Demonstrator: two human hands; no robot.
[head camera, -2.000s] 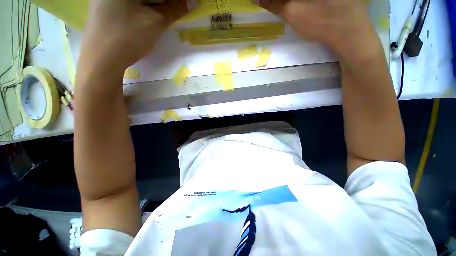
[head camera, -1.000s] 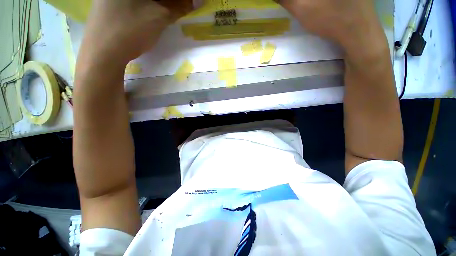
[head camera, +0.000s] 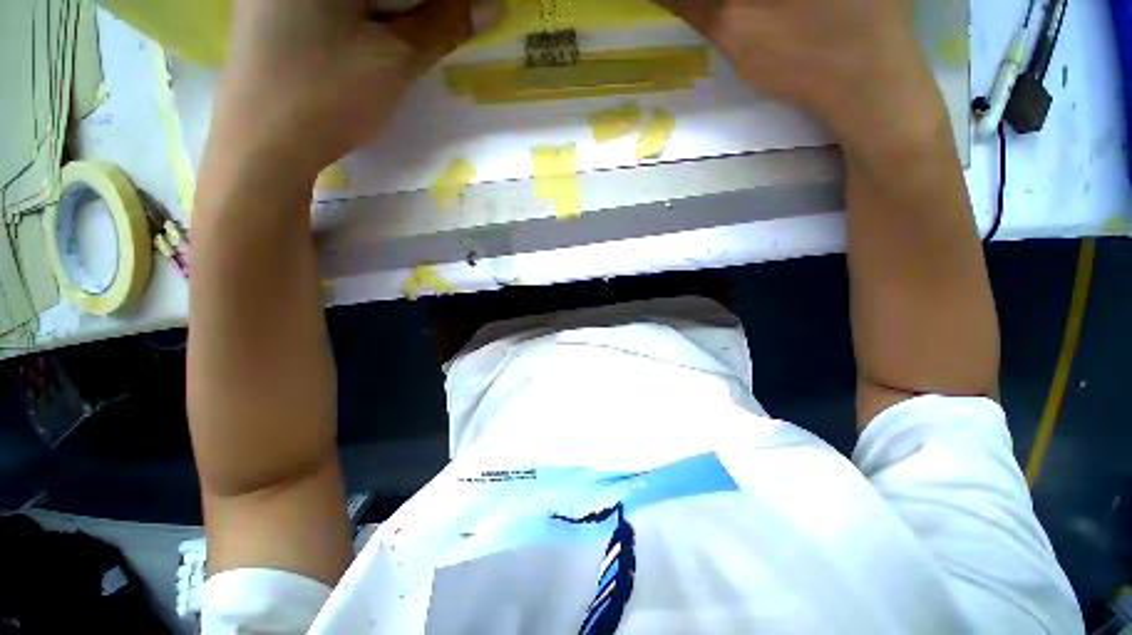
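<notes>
A bright yellow panel side (head camera: 590, 15) lies at the top edge of the view over the white work board (head camera: 732, 134). My left hand (head camera: 360, 62) is at the top left, over the panel, with its fingertips bent and partly cut off by the frame edge. My right hand (head camera: 795, 50) is at the top right, touching or over the panel, its fingers also cut off. Whether either hand grips the panel or a small part cannot be told. Dark print (head camera: 551, 48) and a strip of yellow tape (head camera: 577, 75) show on the board between the hands.
A masking tape roll (head camera: 99, 238) lies at left, beside thin pens or tools (head camera: 169, 238). Stacked olive panels (head camera: 35, 161) are at far left. A white-handled tool (head camera: 1003, 87) and a dark block-headed tool (head camera: 1029, 104) lie at right. Small tape pieces (head camera: 556, 177) stick to the board.
The view has shifted slightly. The hands stay at the top edge with only small movement, and a little more of the yellow panel shows between them than one second ago.
</notes>
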